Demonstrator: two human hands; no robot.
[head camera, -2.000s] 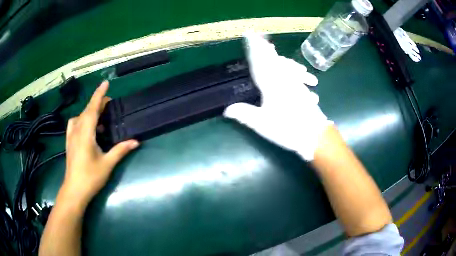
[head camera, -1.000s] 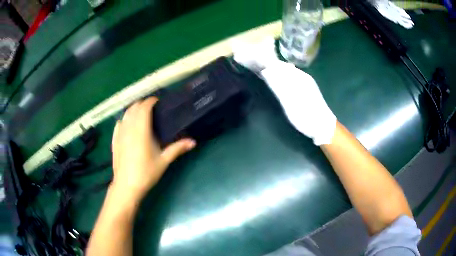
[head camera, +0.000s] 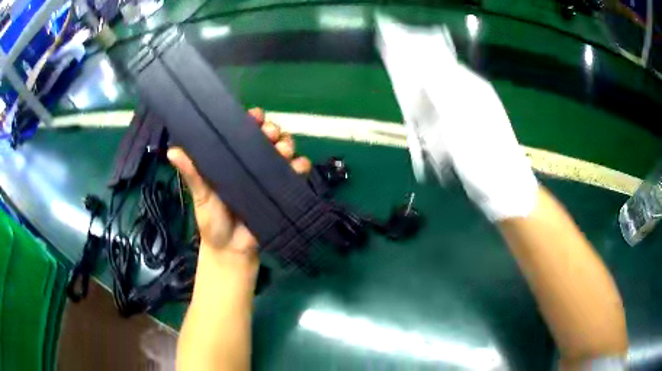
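Observation:
My bare left hand (head camera: 225, 210) grips two black power strips (head camera: 218, 141) side by side, lifted and slanted, backs up. Its fingers wrap the far side and its thumb the near side. My right hand (head camera: 461, 127), in a white glove, is raised to the right of the strips and apart from them. It is blurred; I cannot tell if it holds a white cloth. Black mains plugs (head camera: 403, 220) and cords lie on the green surface at the strips' lower end.
Other dark power strips (head camera: 134, 148) and coiled black cords (head camera: 145, 232) lie at left. A clear bottle (head camera: 642, 214) is at the right edge. A cream strip (head camera: 348, 127) crosses the bench. A green crate (head camera: 27, 290) and brown box (head camera: 94, 333) are at lower left.
The view has swung left. The two strips have been lifted off the bench and turned to a steep slant in my left hand. My gloved hand has moved away from them.

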